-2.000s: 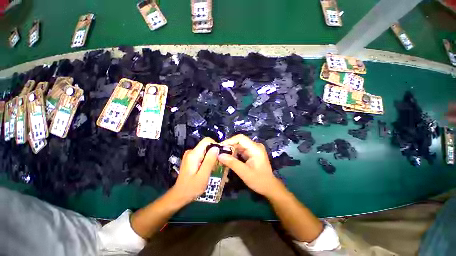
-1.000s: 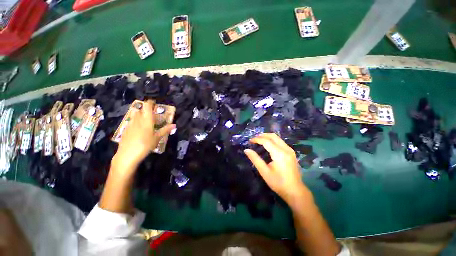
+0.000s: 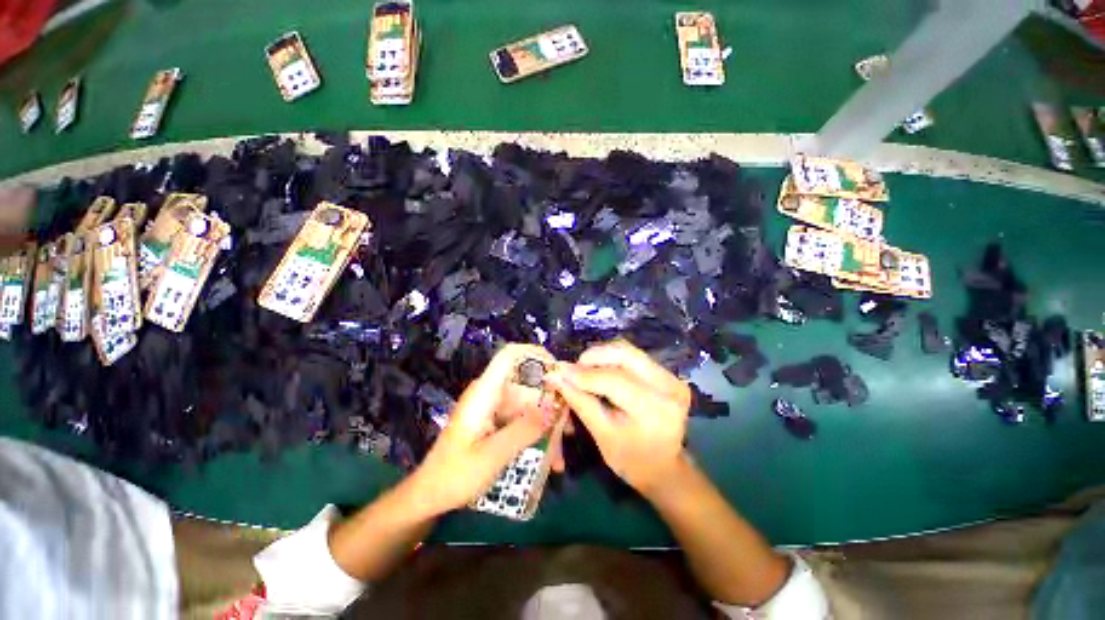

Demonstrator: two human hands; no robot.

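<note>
A keypad circuit board is held upright in front of me, its white key area at the bottom and a dark round part at its top end. My left hand grips the board around its side. My right hand is at the board's upper right edge with thumb and fingertips pinched together; whether a small piece is between them cannot be made out. A large heap of black pads lies beyond my hands. One loose board lies on the heap at the left.
Overlapping boards lie at the left. A small pile of boards and a side heap of pads lie at the right. Beyond the pale strip, a green conveyor carries spaced boards. A whitish post slants at upper right.
My left hand has come back from the two boards on the heap with one of them; one remains there. My right hand has moved in to meet it. The view has tilted and conveyor boards have shifted.
</note>
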